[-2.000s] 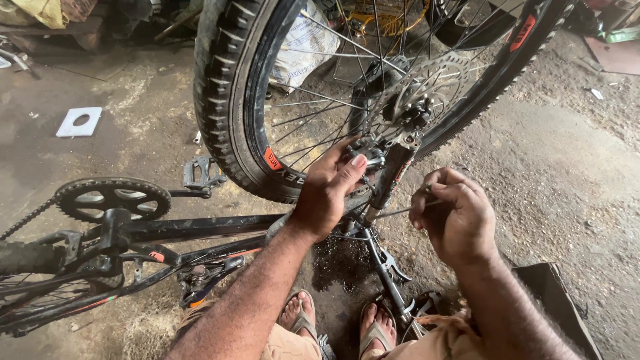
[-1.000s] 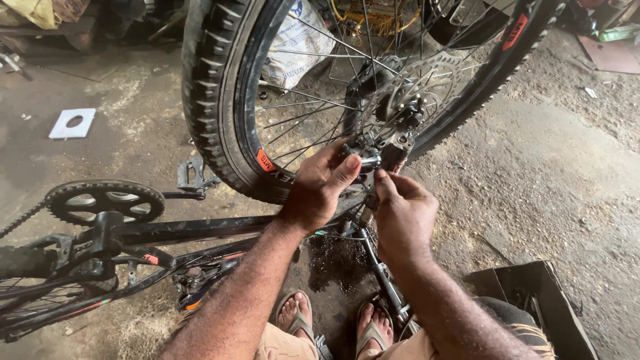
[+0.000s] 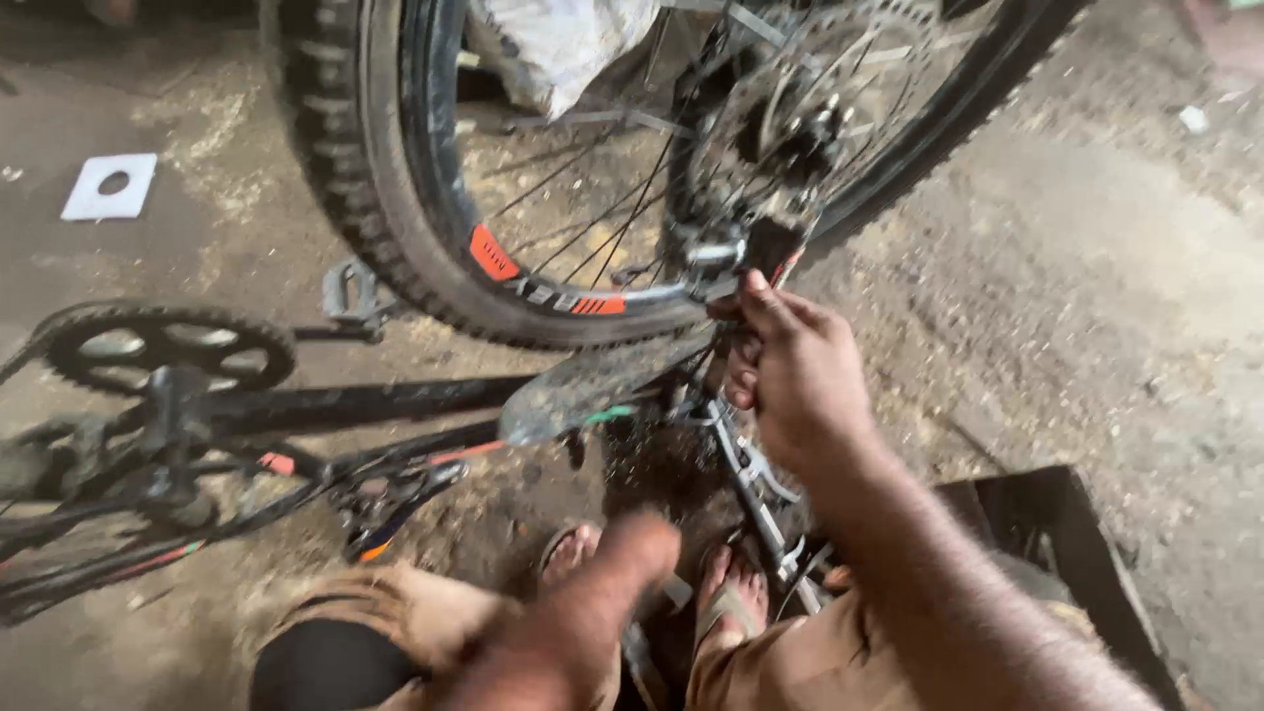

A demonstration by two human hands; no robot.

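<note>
An upside-down bicycle's wheel with a knobby tyre fills the upper middle, its disc brake rotor near the hub. My right hand is at the fork end beside the brake caliper, thumb and fingers pinched together there; whether they hold a small part is hidden. My left hand is low, above my feet, blurred and away from the wheel; its fingers are hard to make out. A mudguard lies between the tyre and the frame's down tube.
The chainring and a pedal are at the left. The handlebar rests low between my feet and a dark open box at the right. A white square plate with a hole lies on the floor, and a white sack stands behind the wheel.
My left hand has left the brake caliper and moved down towards my feet. My right hand, apart from the wheel two seconds ago, came in to the caliper and is still there.
</note>
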